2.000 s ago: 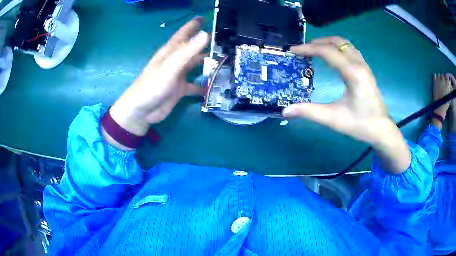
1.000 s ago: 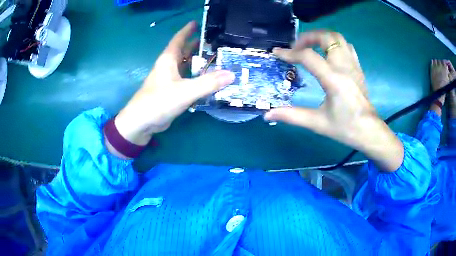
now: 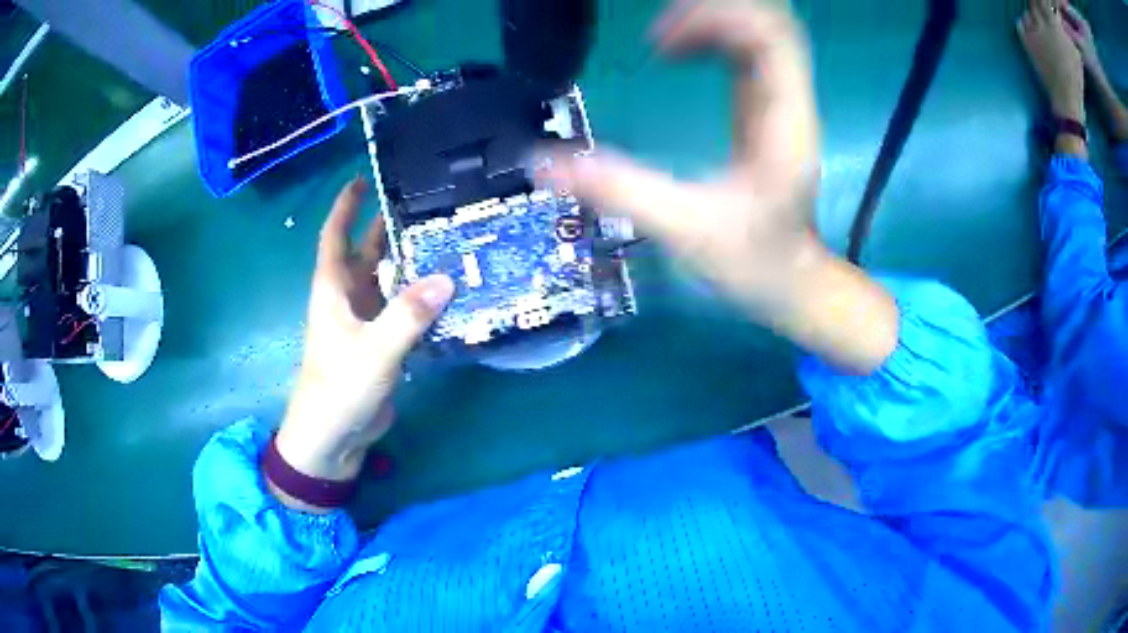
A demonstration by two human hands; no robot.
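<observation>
The blue circuit board [image 3: 501,266] lies in the lower half of the open device body [image 3: 381,161], with the black inner module [image 3: 458,142] above it. Part of the round white base [image 3: 544,350] shows below. My left hand [image 3: 359,334] holds the unit's left side, its thumb on the board's lower left corner and its fingers along the outer edge. My right hand [image 3: 742,186] is blurred above and right of the unit, fingers spread, with nothing visible in it. A thick black tool [image 3: 548,37] hangs at the top edge, just above the unit.
A blue bin [image 3: 214,124] of small black pieces stands upper left, with a white lead and red wire by it. Waiting units [image 3: 105,291] stand at the left on the green bench [image 3: 235,482]. A black cord [image 3: 909,111] hangs at right. Another person's hands [image 3: 1054,62] are at upper right.
The view has shifted, bringing the blue bin and black tool into sight. My right hand has left the board's right edge and moved up. My left thumb is still on the board.
</observation>
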